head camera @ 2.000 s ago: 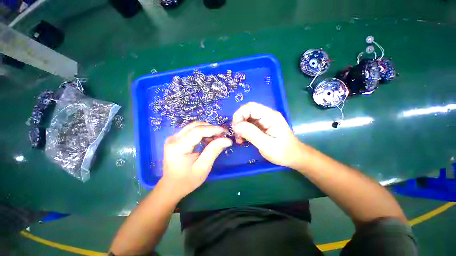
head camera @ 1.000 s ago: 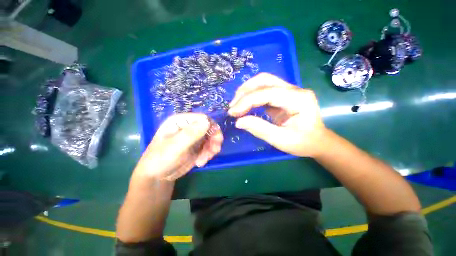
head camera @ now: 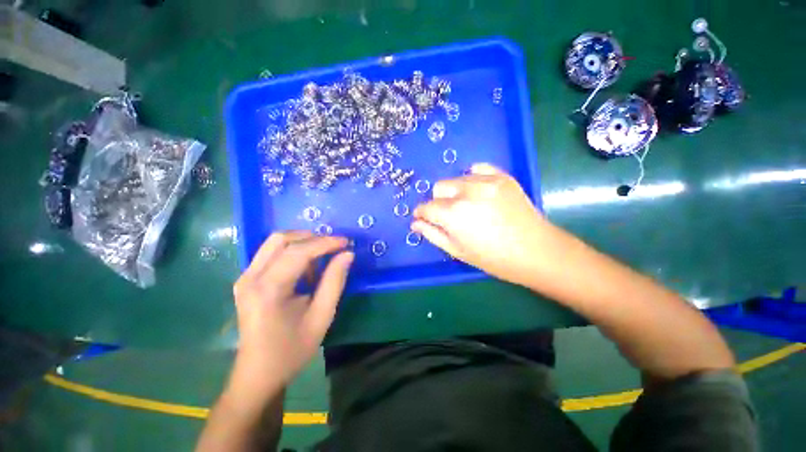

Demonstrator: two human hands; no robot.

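The blue parts tray (head camera: 521,132) holds a silvery heap of wave washers (head camera: 345,124) in its upper left. Several single wave washers (head camera: 379,248) lie apart on the tray floor between my hands. My left hand (head camera: 287,300) is over the tray's lower left edge, thumb and forefinger nearly together on a small silver washer at their tips. My right hand (head camera: 486,221) is over the lower right of the tray, fingertips low beside loose washers. Whether it holds anything is hidden by the fingers.
A clear plastic bag of washers (head camera: 128,199) lies left of the tray, with a row of dark motor units (head camera: 58,181) beside it. Motor units with leads (head camera: 621,126) lie at the right on the green bench (head camera: 707,229). A pale post (head camera: 57,53) stands far left.
My hands were close together, then moved apart and lower towards the tray floor. More single washers now show separately there. The heap looks much the same.
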